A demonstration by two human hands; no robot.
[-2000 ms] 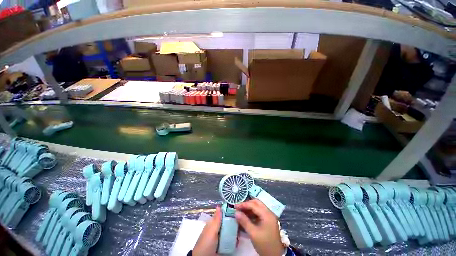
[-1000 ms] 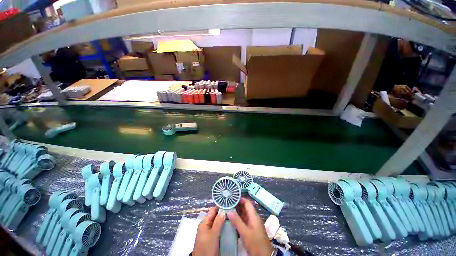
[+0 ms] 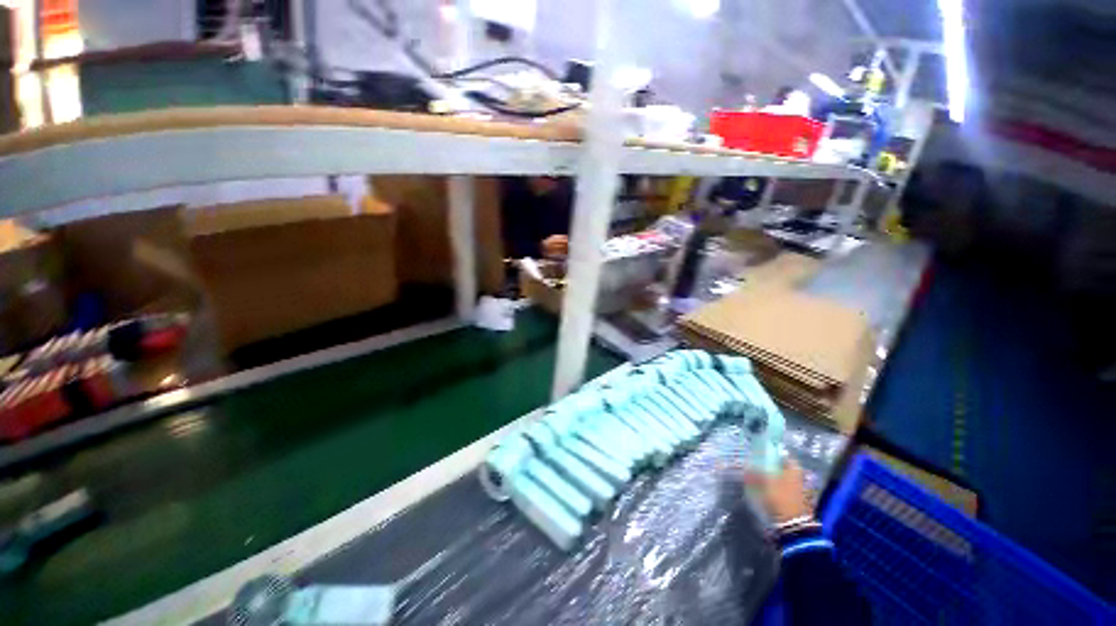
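My right hand (image 3: 786, 493), blurred and in a dark blue sleeve, is at the far right end of a row of turquoise fans (image 3: 636, 422). Its fingers are closed around the lower part of a turquoise handheld fan (image 3: 767, 443), which stands against the row's end. The fan's head is too blurred to make out. The row lies on the shiny film cover (image 3: 667, 538). Another fan (image 3: 340, 604) lies alone on the film at the bottom left, blurred. My left hand is out of the picture.
A blue crate (image 3: 924, 544) stands right beside my right arm. Stacked cardboard sheets (image 3: 783, 324) lie beyond the row. A white post (image 3: 589, 245) rises behind it. The green belt (image 3: 306, 452) carries a fan (image 3: 52, 528) at left. A person's hand (image 3: 554, 245) shows behind.
The view has swung to the right. My right hand has moved from the front middle to the row's right end. My left hand and the white pad have left the picture.
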